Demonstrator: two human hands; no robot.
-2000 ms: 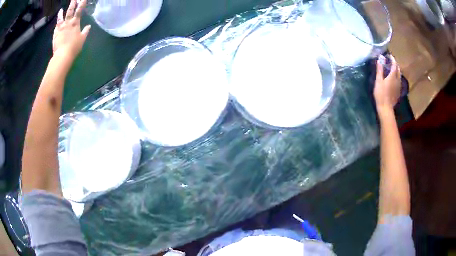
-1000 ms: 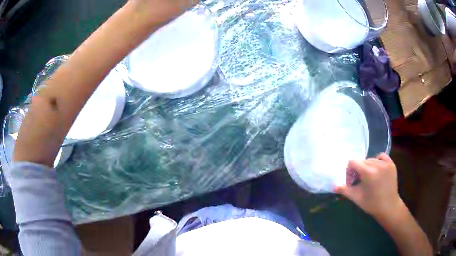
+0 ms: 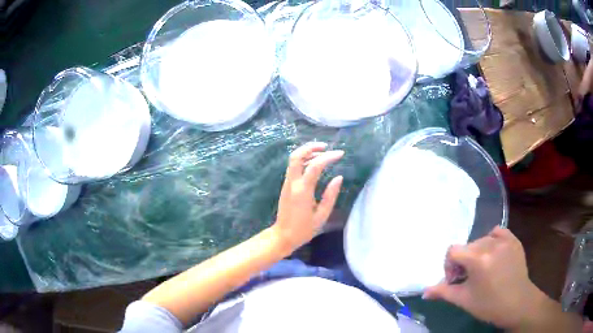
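Observation:
A clear container with a white lower part (image 3: 409, 214) is tilted at the bench's near right edge. My right hand (image 3: 487, 276) grips its clear rim on the near right side, thumb and fingers pinched. My left hand (image 3: 305, 195) is over the film-covered bench, left of this container, fingers apart and holding nothing. Two large similar containers stand behind, one at centre left (image 3: 211, 71) and one at centre (image 3: 341, 62). Whether anything small is inside my right hand cannot be told.
More containers stand at the left (image 3: 97, 130) and back right (image 3: 439, 42). Wrinkled clear film (image 3: 162, 208) covers the green bench. A dark purple cloth (image 3: 474, 107) lies by brown cardboard (image 3: 527, 84), with white round parts (image 3: 551, 36) on it. Part of another person's hand shows at the right edge.
My left arm has come back from the far side, and the hand is now over the near bench. A container stands again in the row's centre gap. The gripped container has moved slightly nearer.

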